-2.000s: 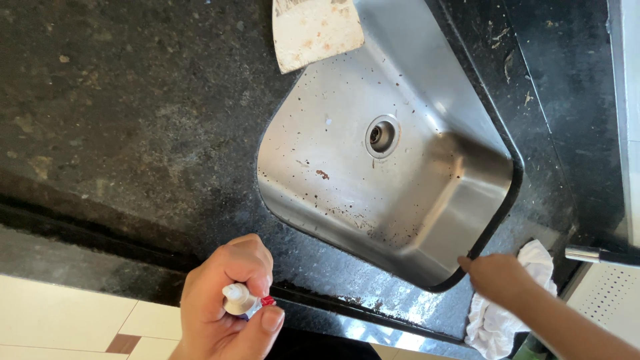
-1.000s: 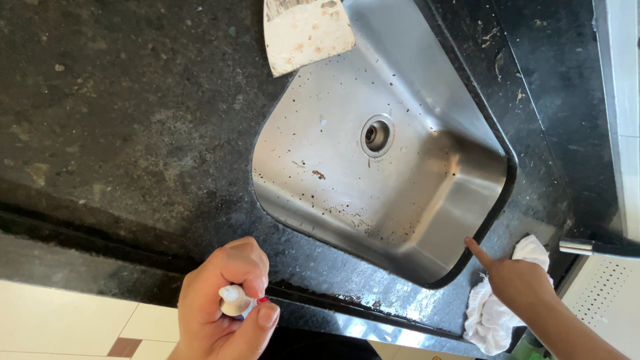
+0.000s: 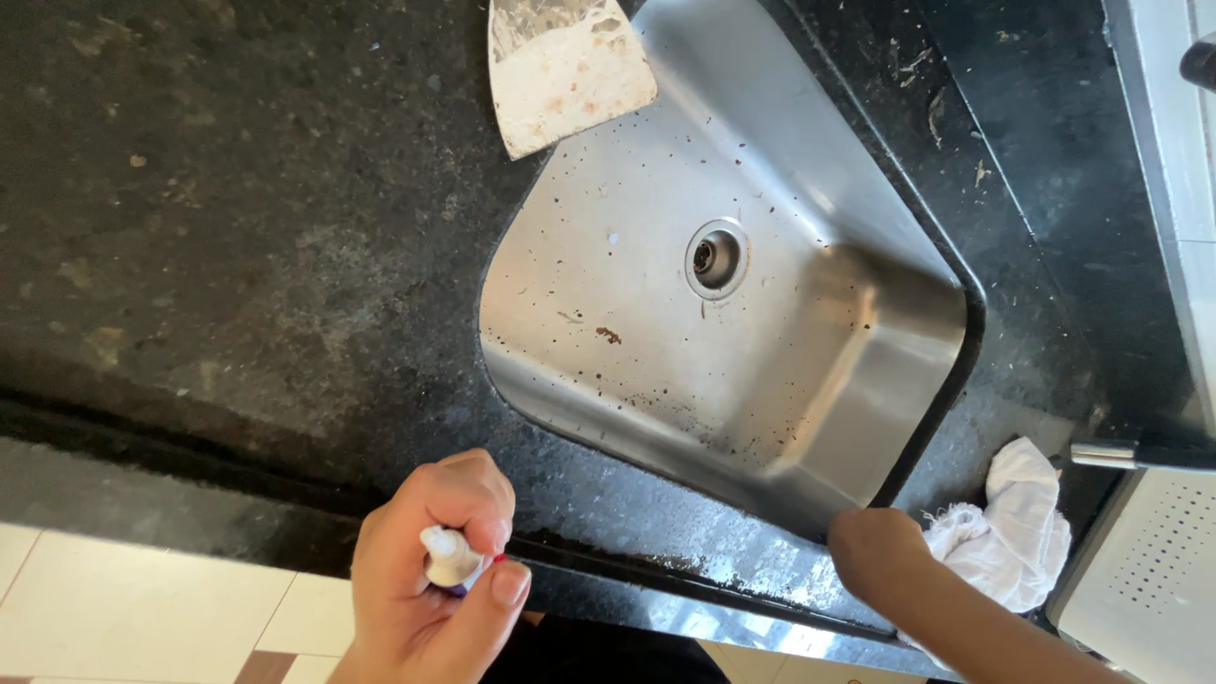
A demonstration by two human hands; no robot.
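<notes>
My left hand holds a small white tube or bottle with a nozzle, its tip pointing up toward the camera, near the counter's front edge. At the lower right corner of the stainless steel sink, my right hand rests on the rim; its fingers are mostly hidden, and no held object shows. Dark specks and crumbs are scattered over the sink floor around the drain. A white, stained scraper-like blade lies over the sink's upper left edge.
Black speckled stone countertop surrounds the sink. A crumpled white cloth lies just right of my right hand. Beyond it are a metal-and-black handle and a white perforated panel. Tiled floor shows at the lower left.
My right hand's extended finger, seen on the sink rim a second ago, is no longer visible; the hand is now bent over the corner. My left hand keeps hold of the white container.
</notes>
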